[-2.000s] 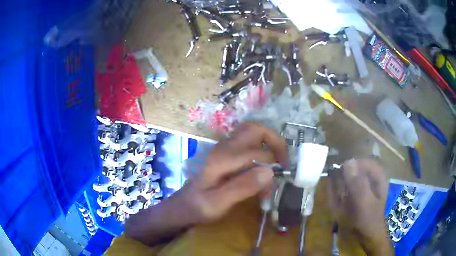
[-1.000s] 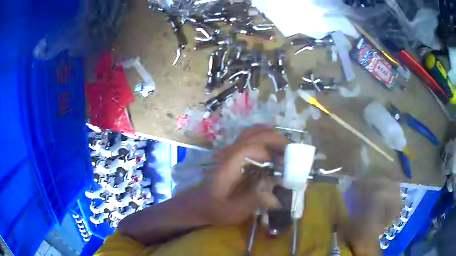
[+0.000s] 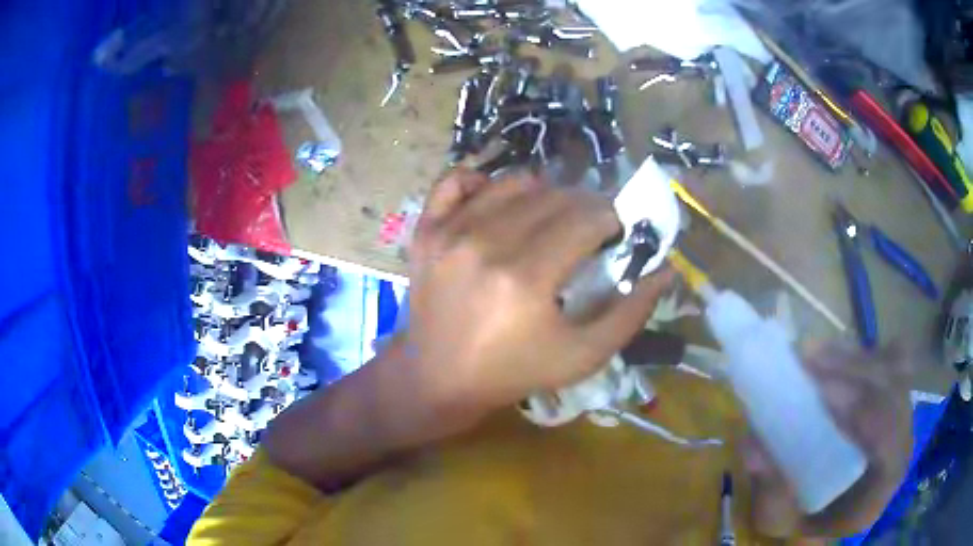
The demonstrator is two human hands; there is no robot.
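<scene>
My left hand (image 3: 512,283) is closed around the white model scooter body (image 3: 576,397), which is turned on its side over my lap. Its white head cover (image 3: 648,203) sticks up past my fingers, with a dark and chrome part at its near side. A thin silver rod and a small red block show below my hand. My right hand (image 3: 827,427), somewhat blurred, holds the translucent white glue bottle (image 3: 784,400). Its yellowish nozzle (image 3: 688,271) points up-left, close to the head cover; whether it touches cannot be told.
Dark handlebar grips with chrome levers (image 3: 533,112) lie loose on the brown bench (image 3: 352,224). Blue-handled pliers (image 3: 860,279), a wooden stick (image 3: 768,256) and a printed packet (image 3: 806,117) lie right. Left are a red sheet (image 3: 243,176), rows of white bodies (image 3: 245,352) and a blue crate (image 3: 85,235).
The scooter body has been turned on its side and its head raised over the bench. My right hand has picked up the glue bottle from beside the pliers and brought its nozzle to the head.
</scene>
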